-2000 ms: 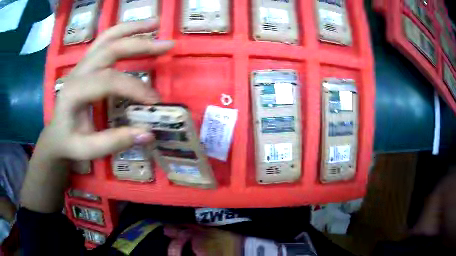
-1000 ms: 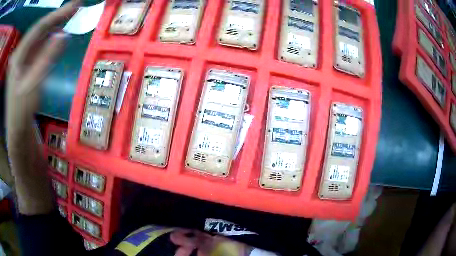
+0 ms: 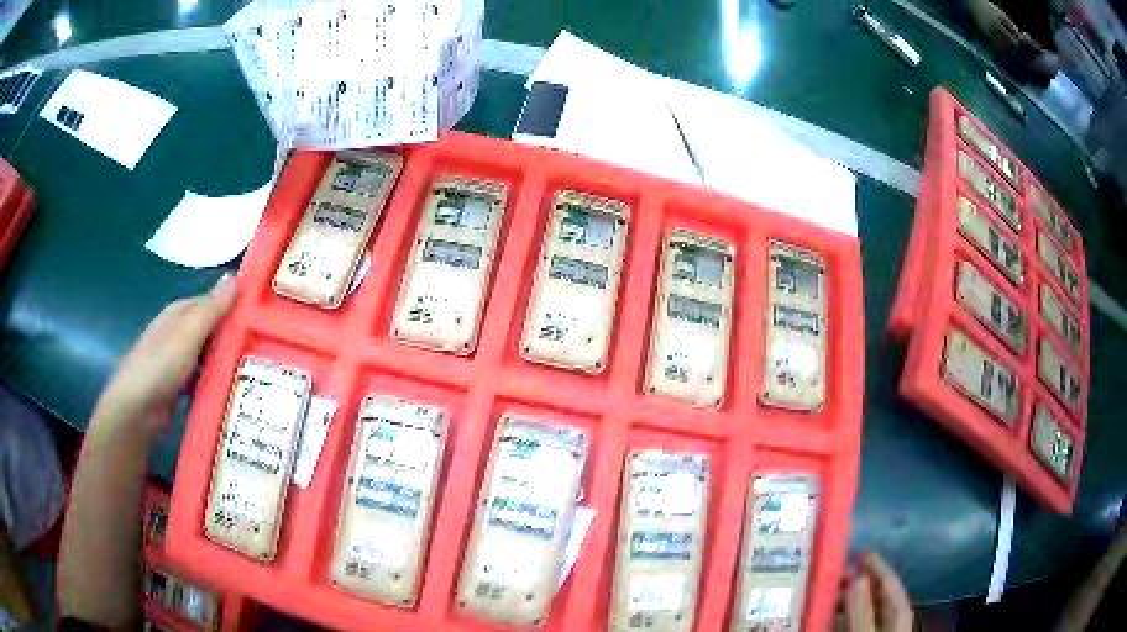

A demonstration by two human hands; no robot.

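Observation:
The red foam tray point(image 3: 488, 393) lies tilted in front of me, with a gold phone point(image 3: 523, 520) in each pocket of its two rows. Phones in the near row show white labels near the speaker slots. White paper edges stick out beside some phones. My left hand point(image 3: 155, 370) holds the tray's left edge, fingertips partly hidden at the rim. My right hand point(image 3: 875, 599) is at the tray's lower right edge, its fingers curled against it and cut off by the picture's bottom.
A curling printed label strip point(image 3: 358, 68) touches the tray's far left corner. White paper sheets point(image 3: 766, 161) with a thin pointed item lie beyond. Another filled red tray point(image 3: 921, 358) stands at right. A person's hand point(image 3: 995, 22) shows at top right. More trays are at left.
The phone from my left hand now lies in its pocket. My left hand has moved to the tray's left edge and my right hand shows at its right edge. The tray sits lower in view.

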